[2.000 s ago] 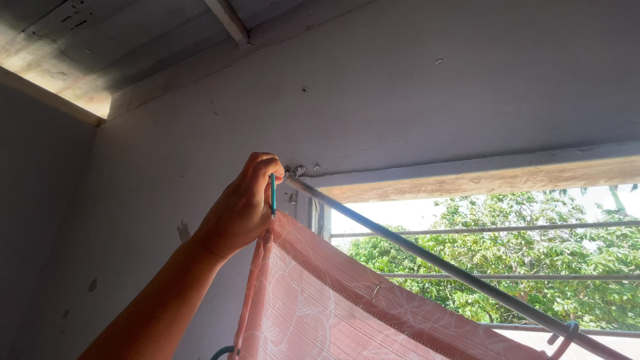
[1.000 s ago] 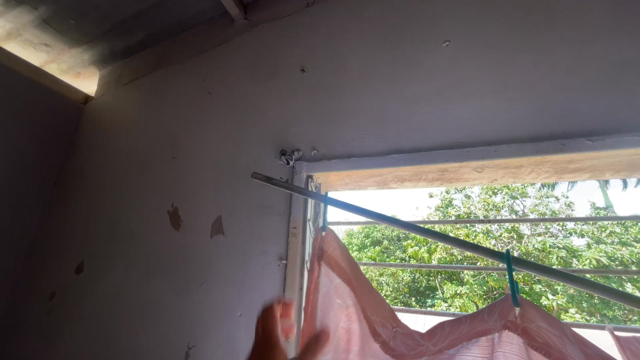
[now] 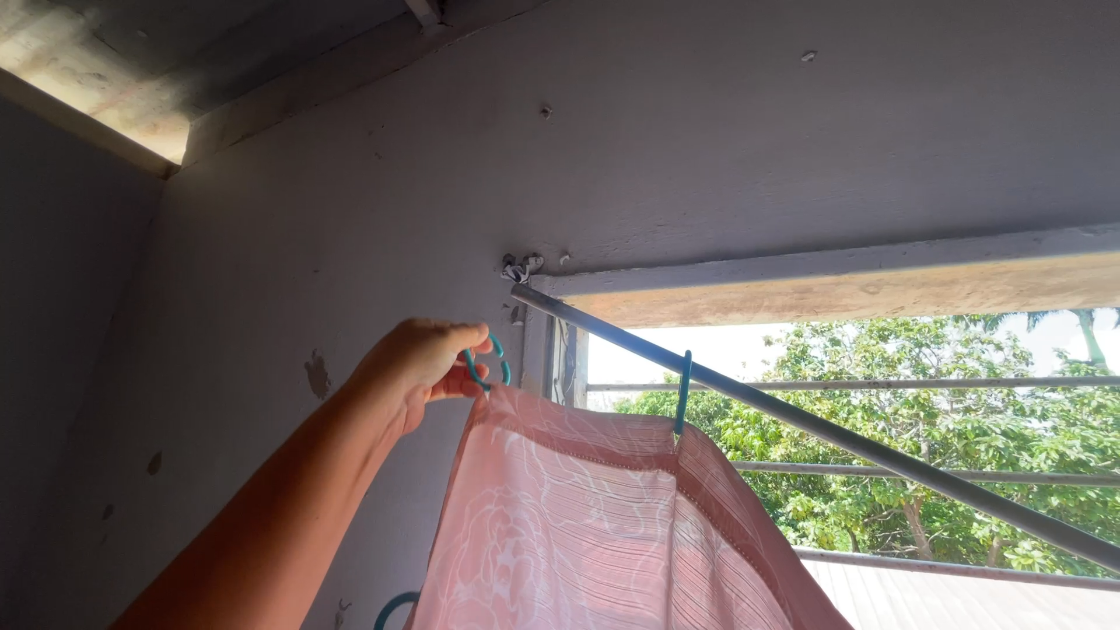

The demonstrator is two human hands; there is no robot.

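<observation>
My left hand reaches up from the lower left, its thumb and fingers pinching a teal curtain ring that has a gap in it. This ring is off the rod and carries the top corner of a sheer pink patterned curtain. A second teal ring hangs on the dark curtain rod and bears the curtain's top edge. The rod slants down to the right, its upper end close below a wall bracket. Part of another ring shows at the lower left. My right hand is not in view.
A window with a pale frame and horizontal metal bars lies behind the rod, with trees outside. The grey wall has chipped patches and small fixings. A sloping ceiling meets it above.
My left hand has risen from the bottom edge and now holds a ring at the curtain's corner. The rod's upper end is closer to the wall bracket than one second ago.
</observation>
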